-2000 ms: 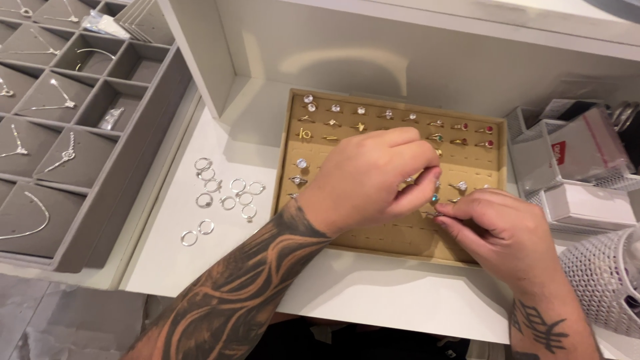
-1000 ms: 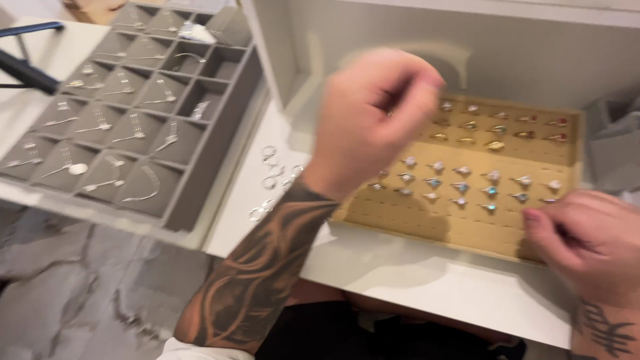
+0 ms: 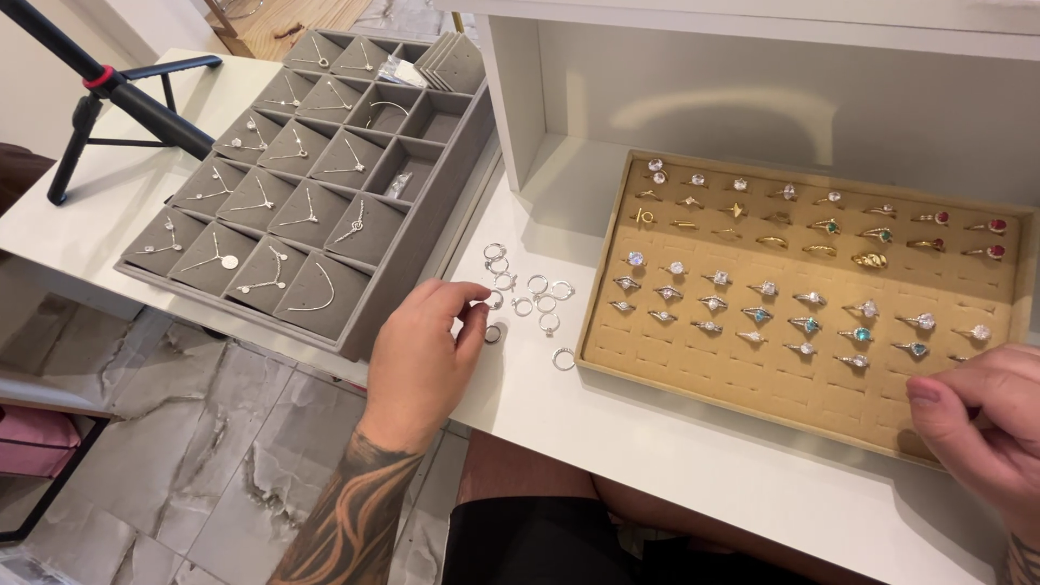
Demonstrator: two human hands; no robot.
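Observation:
My left hand (image 3: pixel 431 357) is at the left edge of a loose group of silver-coloured rings (image 3: pixel 546 303) on the white shelf. Its thumb and forefinger are around one ring (image 3: pixel 494 299); whether they grip it is unclear. A tan ring tray (image 3: pixel 780 403) lies to the right, with gold-coloured rings in its upper rows and silver-coloured rings, some with blue stones, below. Over the tray's lower right corner is my right hand (image 3: pixel 987 414), its fingers curled and partly out of view; it covers some slots, and I cannot tell if it holds anything.
A grey compartment tray (image 3: pixel 422 195) of necklaces on cards stands at the left. Behind it are the black legs of a stand (image 3: pixel 138 97) on a white surface. An upright white panel (image 3: pixel 516 97) rises between the two trays. Marble-look floor tiles (image 3: pixel 211 455) show below.
My left hand has moved from over the ring tray to the loose rings on its left. My right hand remains by the tray's right side. The view has shifted left.

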